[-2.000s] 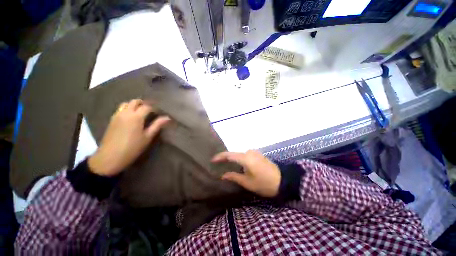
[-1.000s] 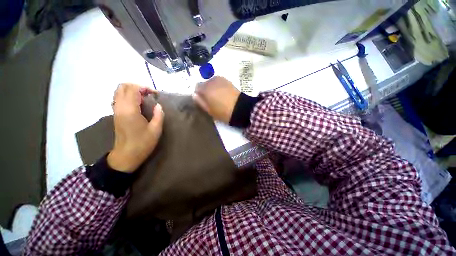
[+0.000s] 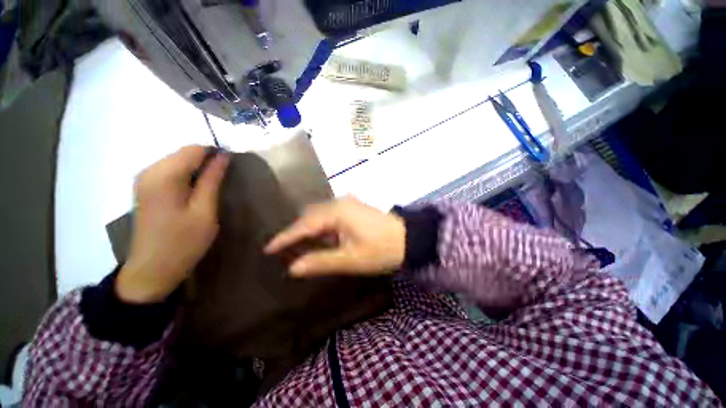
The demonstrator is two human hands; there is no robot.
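An olive-brown cut panel point(image 3: 263, 199) lies from just in front of the sewing machine's needle area down over the table edge to the lap. My left hand point(image 3: 175, 219) pinches the panel's upper left edge between thumb and fingers. My right hand point(image 3: 342, 239) is over the panel's right side, fingers apart and pointing left, slightly blurred. The presser foot point(image 3: 259, 119) is just above the panel's top edge; whether it touches the cloth cannot be told. A round blue knob point(image 3: 289, 116) is beside it.
A loose care label point(image 3: 362, 123) and a label bundle point(image 3: 364, 72) lie on the bed right of the needle. Blue-handled snips point(image 3: 521, 131) and a grey cloth strip point(image 3: 548, 107) lie farther right. Another olive-brown panel point(image 3: 30, 191) is at far left. Pale scrap point(image 3: 629, 231) is below the table.
The panel has been brought from the left to the needle area. My right hand reached near the needle, then came back down over the panel. My left hand now pinches its upper left edge.
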